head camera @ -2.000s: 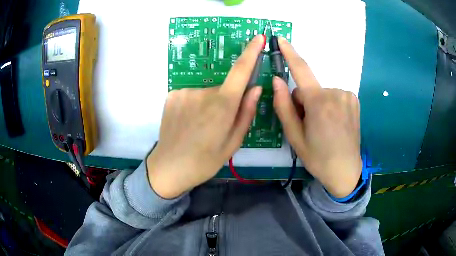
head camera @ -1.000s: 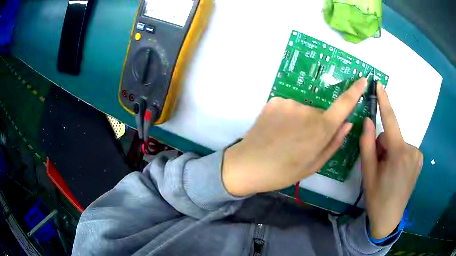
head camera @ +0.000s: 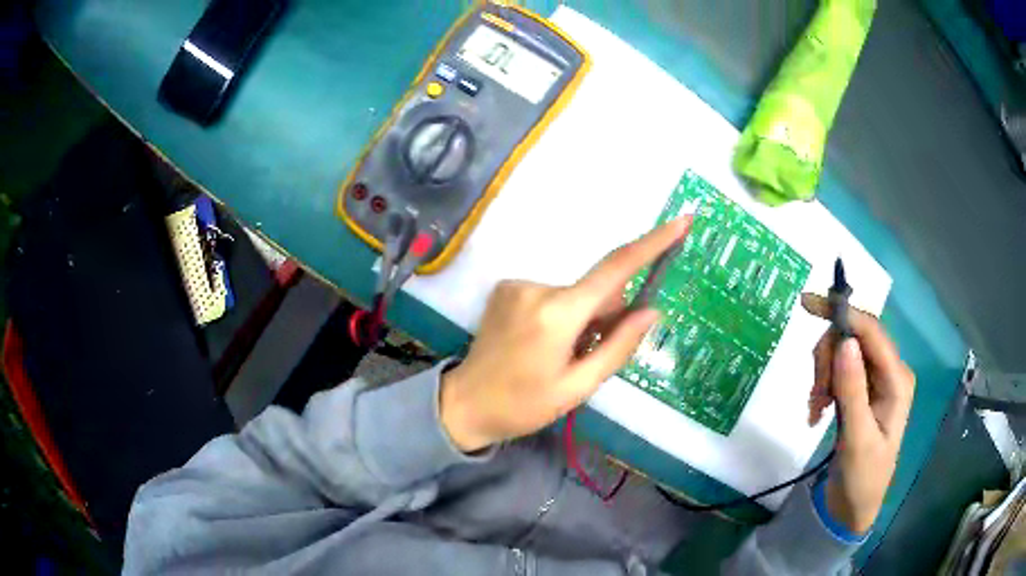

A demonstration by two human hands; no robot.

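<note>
The green bare circuit board [head camera: 731, 304] lies tilted on the white paper sheet [head camera: 506, 253]. My left hand [head camera: 563, 338] holds the red test probe [head camera: 655, 281] over the board's left part, its tip near the upper left corner; contact cannot be told. My right hand [head camera: 864, 383], with the blue wristband [head camera: 835, 518], holds the black test probe [head camera: 839, 302] right of the board, tip pointing away from me and off the board. The digital multimeter [head camera: 464, 141] lies left of the board, its display reading OL, with both leads plugged into its lower end.
A bright green wrapped bundle [head camera: 793, 124] lies beyond the board. A dark smartphone [head camera: 219, 56] lies on the teal bench [head camera: 304, 146] at the far left. A perforated yellowish piece [head camera: 200, 264] is below the bench edge. The red lead [head camera: 576, 450] and black lead [head camera: 731, 502] loop near my lap.
The view has turned and shifted left. My right hand has moved the black probe off the board to its right. My left hand has moved the red probe to the board's upper left part.
</note>
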